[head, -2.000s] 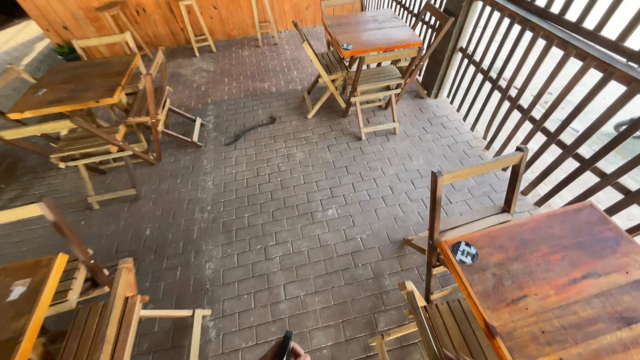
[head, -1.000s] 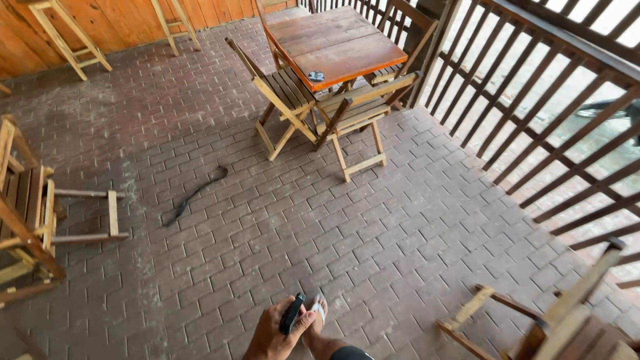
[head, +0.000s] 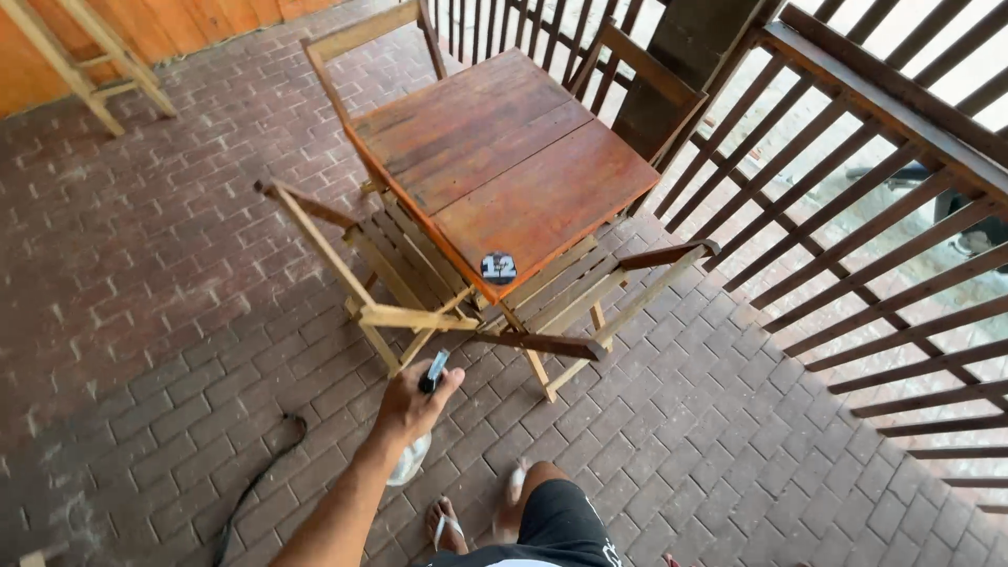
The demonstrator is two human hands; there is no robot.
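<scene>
My left hand [head: 417,402] reaches in from the bottom, closed around a small black object with a pale, translucent tip [head: 434,373], possibly a spray-bottle head. A whitish, rounded thing [head: 409,461] shows just below the hand; whether it belongs to the held object I cannot tell. Ahead stands a square wooden table [head: 504,165] with a round black disc [head: 498,268] bearing a number at its near corner. The hand is nearest to two slatted wooden folding chairs, one at the table's left [head: 386,268] and one at its near right [head: 575,299]. My right hand is out of view.
Two more folding chairs stand at the table's far left [head: 362,39] and far right [head: 646,67]. A slatted wooden railing [head: 835,213] runs along the right. A dark cord or strap [head: 260,480] lies on the brick floor at lower left. Stool legs [head: 102,71] stand by the orange wooden wall.
The view has moved close to the far table. My left hand, barely showing at the bottom edge two seconds ago, is now extended toward the near chairs, still holding the black object.
</scene>
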